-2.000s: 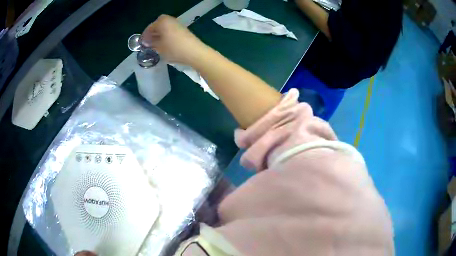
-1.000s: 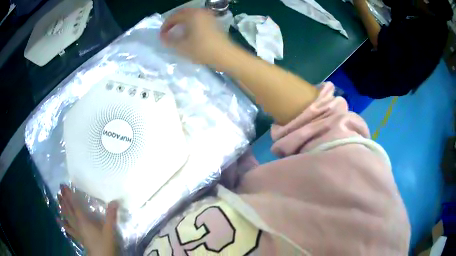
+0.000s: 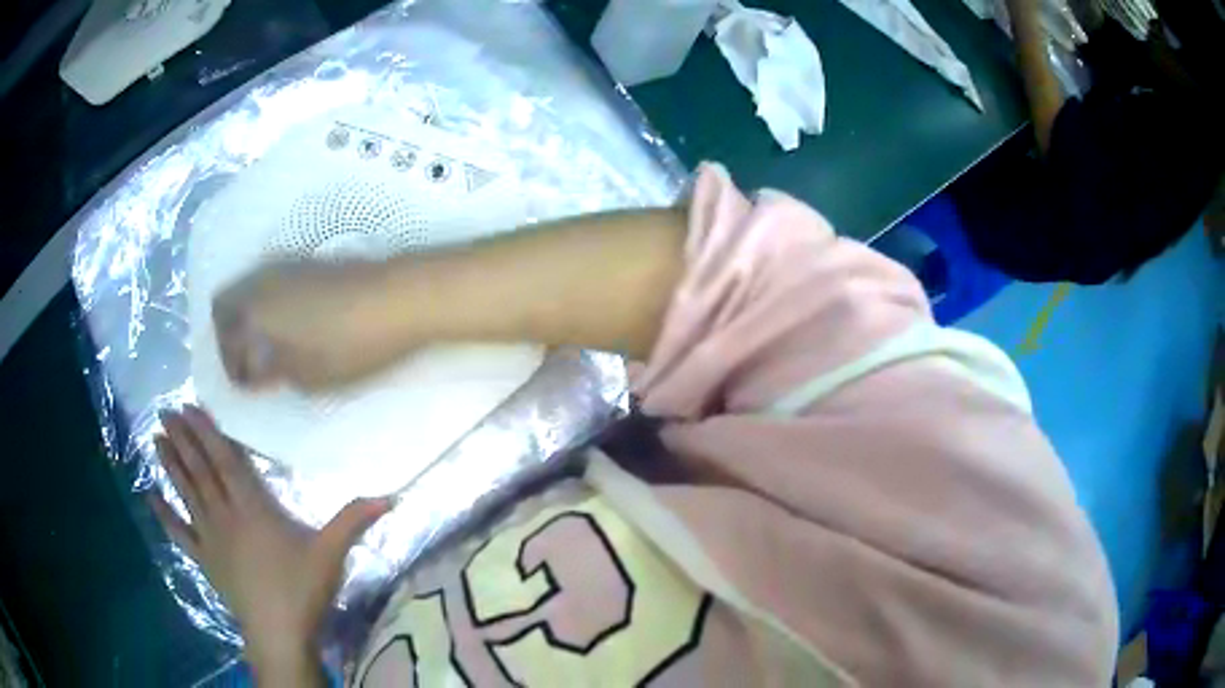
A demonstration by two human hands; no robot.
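Observation:
The white hexagonal top cover (image 3: 363,430) lies face up on shiny wrinkled plastic bags (image 3: 134,269), its dotted sunburst partly showing. My right hand (image 3: 289,329) is blurred, fingers bunched, over the cover's face, hiding the logo; whether it holds anything cannot be seen. My left hand (image 3: 242,524) lies spread with fingers apart at the cover's near left edge, with nothing held in it. The white bottle (image 3: 648,34) stands beyond the bags, its top cut off by the frame. A crumpled white cloth (image 3: 777,74) lies right of the bottle.
Another white cover (image 3: 134,40) lies at the upper left on a clear bag. A long white cloth (image 3: 914,40) lies farther along the green bench. A person in dark clothing (image 3: 1102,175) sits at the upper right. Blue floor (image 3: 1075,403) shows at right.
My right arm has moved from the bottle back across the bags onto the cover. My left hand has come into view beside the cover. The view has shifted, moving the bottle to the top edge.

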